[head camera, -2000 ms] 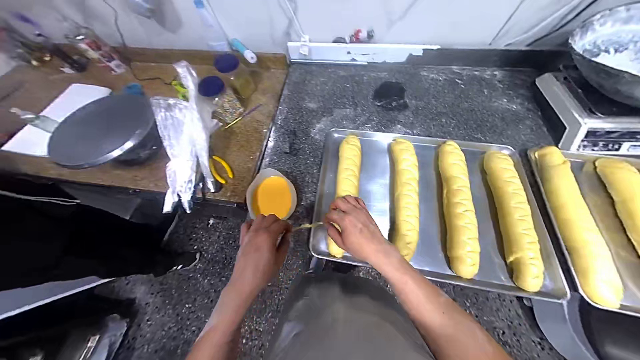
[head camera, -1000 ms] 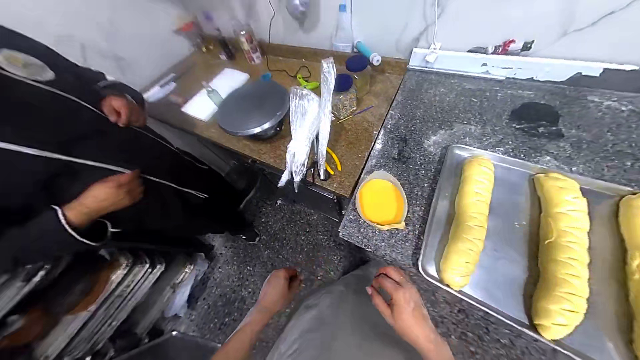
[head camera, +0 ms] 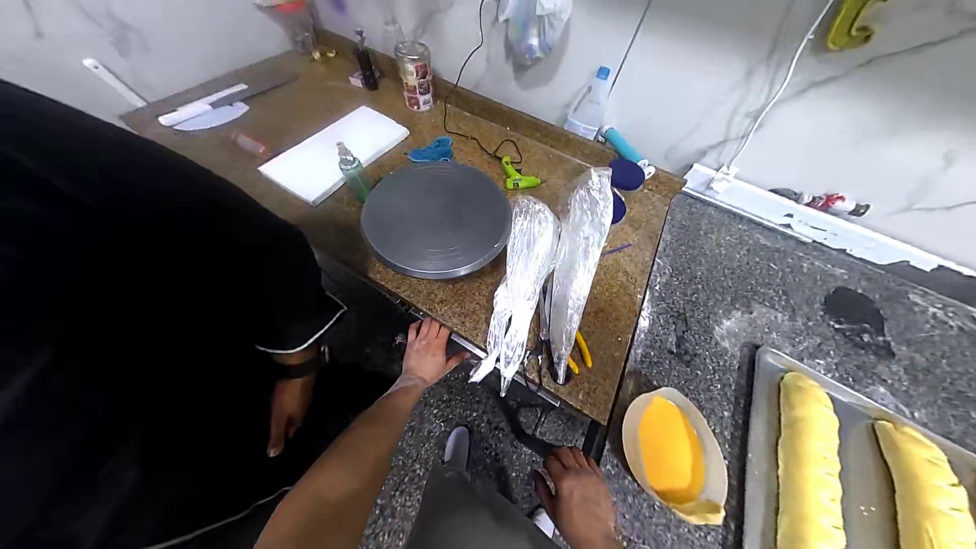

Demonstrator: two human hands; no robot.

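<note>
My left hand (head camera: 428,352) rests with spread fingers on the front edge of the brown countertop, below the round grey turntable (head camera: 437,219). My right hand (head camera: 577,488), its fingers curled downward, is low beside the counter corner, left of a bowl of yellow-orange liquid (head camera: 671,450); whether it grips anything cannot be told. Between and above the hands, piping bags wrapped in clear plastic (head camera: 577,267) stand near the counter edge, with yellow-handled scissors or pliers (head camera: 583,349) beside them. At the right, shaped dough loaves (head camera: 810,457) lie on a metal tray (head camera: 759,404).
A person in black (head camera: 152,305) stands close on the left, one hand hanging down. On the brown counter are a white slab (head camera: 335,152), a green spray bottle (head camera: 353,172), a green glue gun (head camera: 519,177), a glass jar (head camera: 414,76) and knives (head camera: 210,114).
The view has swung left. Both hands were at the leftmost loaf and bowl two seconds ago, then came away; my left hand is now on the brown counter's edge.
</note>
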